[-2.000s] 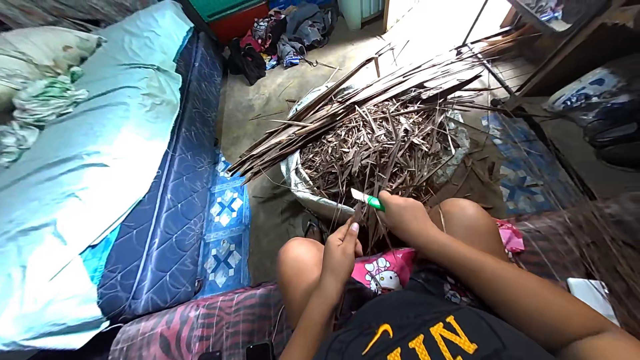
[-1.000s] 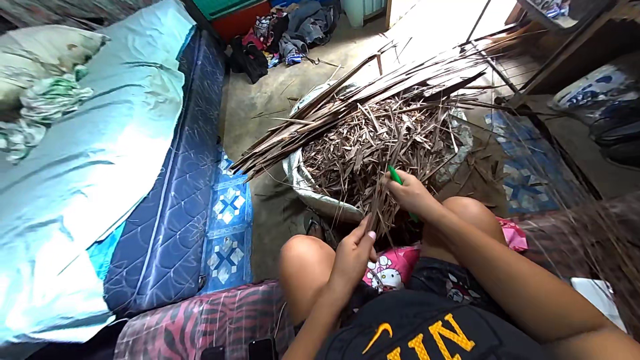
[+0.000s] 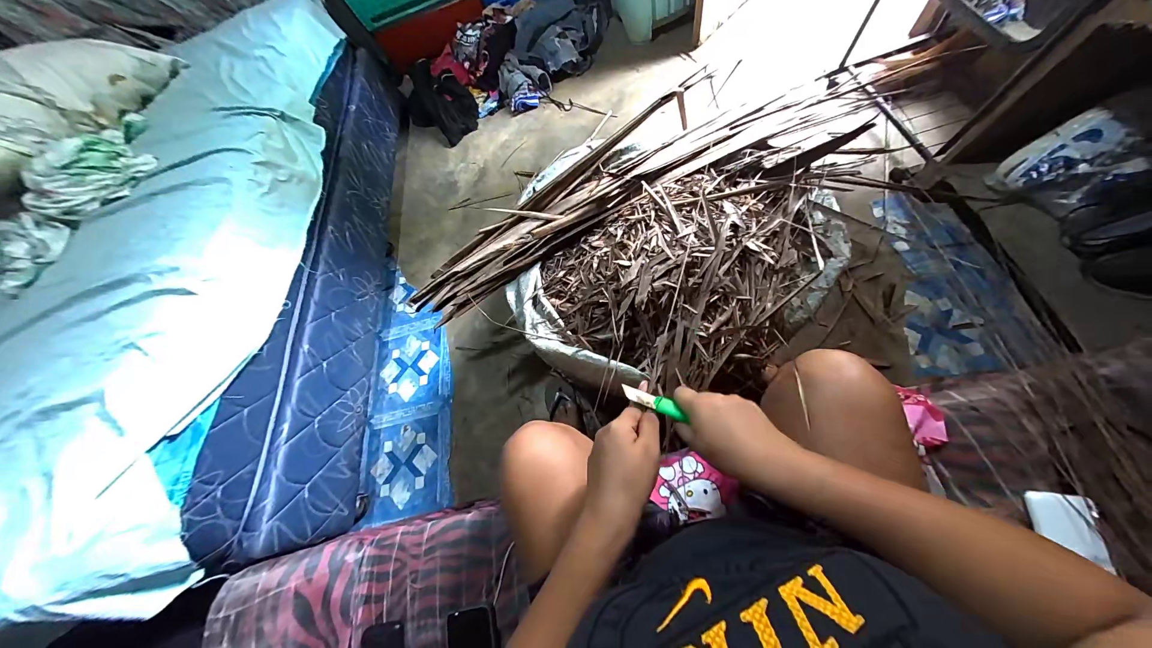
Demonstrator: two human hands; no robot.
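My right hand is closed around the green handle of a small knife, its pale blade pointing left over my other hand. My left hand pinches a thin dry leaf strip just under the blade; most of the strip is hidden by the fingers. Both hands are close together between my knees. In front of them a wide white sack with its rim folded down holds a heap of short cut dry leaf pieces. Long dry leaf strips lie across the sack's far side.
A blue mattress with a pale sheet is at the left. Clothes lie on the floor beyond the sack. Phones rest on the striped seat cover. More thin strips cross the right side, near dark shoes.
The knife blade was away from my left hand, its handle upright, one second ago; now it lies across just above my left fingers. Both hands have stayed between the knees.
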